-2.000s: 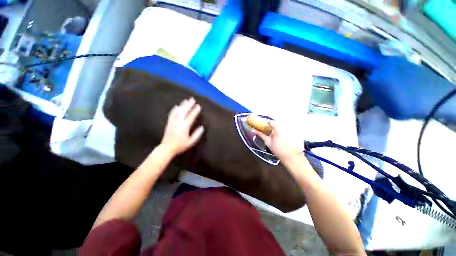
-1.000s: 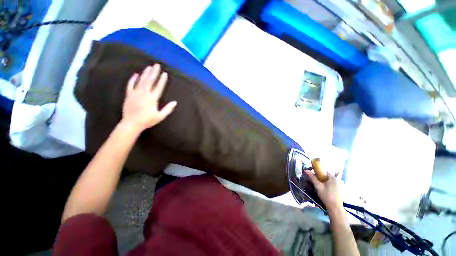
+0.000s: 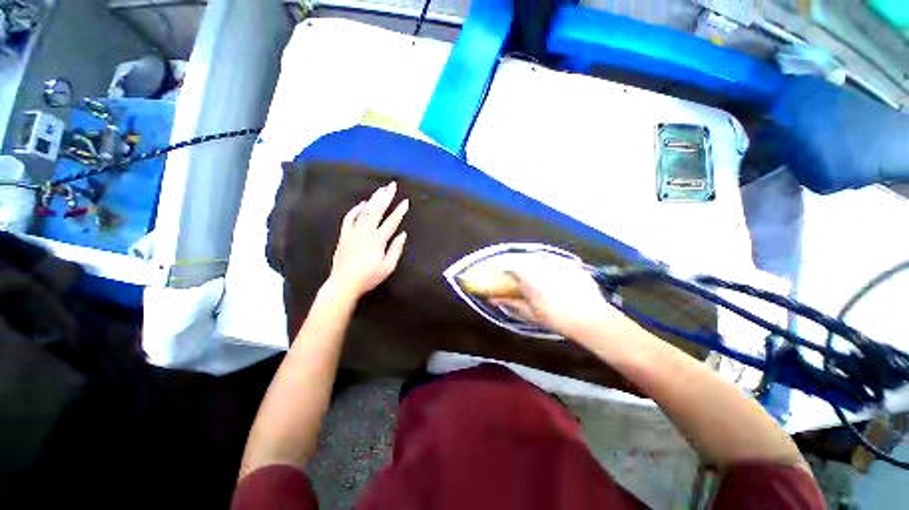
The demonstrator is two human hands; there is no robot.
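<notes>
A dark brown garment (image 3: 429, 224) lies over the long navy-blue pad (image 3: 374, 147), whose far edge shows behind it. My right hand (image 3: 548, 291) is shut on the tan wooden handle (image 3: 488, 281) of the steam iron (image 3: 518, 249). The iron's sole is on the garment, its tip pointing left. My left hand (image 3: 369, 244) rests flat on the garment left of the iron, fingers a little apart, holding nothing. The garment's small details cannot be made out.
Black and blue iron hoses (image 3: 767, 309) trail right. A small metal plate (image 3: 685, 162) is set in the white table top (image 3: 588, 129). Blue frame (image 3: 468, 75) and a second blue buck (image 3: 847, 134) stand behind. A dark heap (image 3: 110, 418) lies lower left, below a blue tray with fittings (image 3: 110, 169).
The iron has moved from the pad's right end back left to the garment's middle and turned its tip left. The left hand still lies on the garment. The camera view has shifted.
</notes>
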